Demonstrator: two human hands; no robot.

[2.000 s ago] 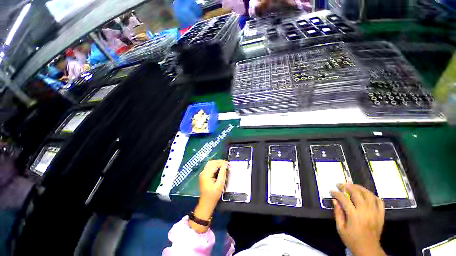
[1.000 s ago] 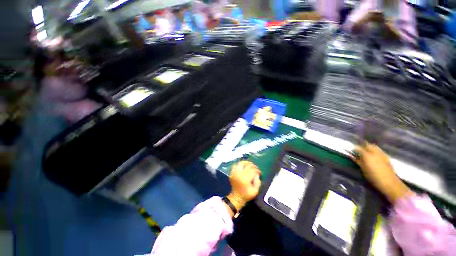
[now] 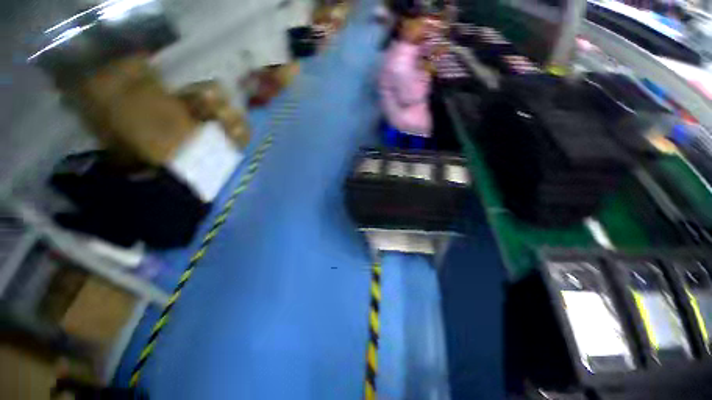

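The frame is blurred. A black foam tray (image 3: pixel 559 273) lies at the lower right, cut off by the picture's edge. It holds a phone back cover (image 3: pixel 595 322) with a large white area. A second phone back cover (image 3: pixel 661 319) with a yellow edge lies to its right, and part of another shows at the rim. Neither of my hands is in the picture, so what they hold is hidden.
A stack of black trays (image 3: pixel 406 205) with covers on top stands beside the bench. More black trays (image 3: pixel 558 148) are piled on the green bench (image 3: pixel 519 238). A person in pink (image 3: pixel 406 90) is further up. Blue floor has yellow-black tape (image 3: pixel 373 328); cartons (image 3: pixel 129 109) are left.
The view has swung left to the aisle and floor. The tray of covers now sits at the lower right. Both my hands have left the picture.
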